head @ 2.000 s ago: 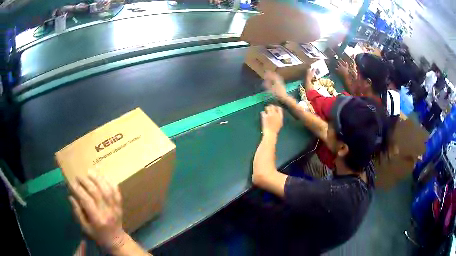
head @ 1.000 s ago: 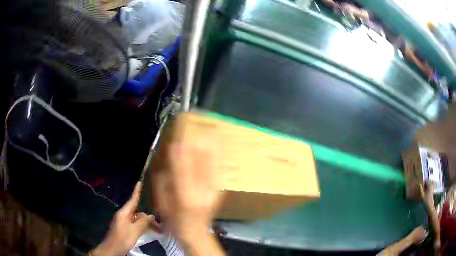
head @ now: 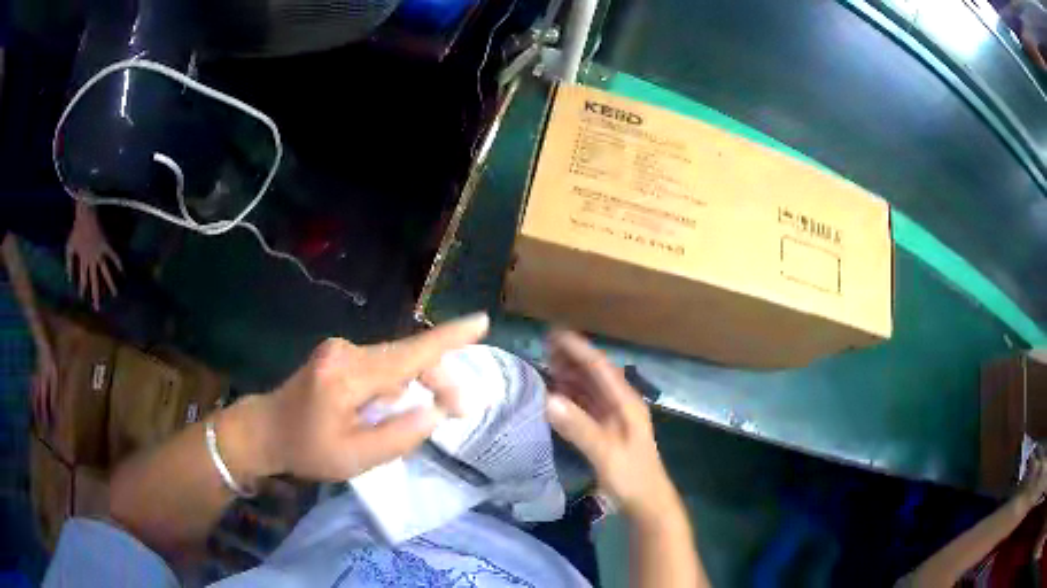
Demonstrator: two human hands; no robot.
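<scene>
A long brown carton [head: 700, 230] lies on the green worktop, its printed side with text lines, a small barcode and an outlined rectangle facing up. My left hand [head: 356, 402], with a white bracelet on the wrist, is blurred and holds white paper [head: 402, 500] between thumb and fingers over my lap. A striped white label sheet [head: 517, 419] lies on the lap beside it. My right hand [head: 603, 419] is blurred, fingers apart, in front of the carton and not touching it.
Brown cartons [head: 149, 402] are stacked low at the left, with other people's hands [head: 90, 253] near them. A looped white cable [head: 276, 144] and part of a fan are upper left. Another person's arm [head: 976, 540] reaches a carton [head: 1010, 419] at the right edge.
My right hand has left the carton and moved over my lap. The carton now shows its text side with the outlined rectangle. The view has turned left and down, showing the white paper.
</scene>
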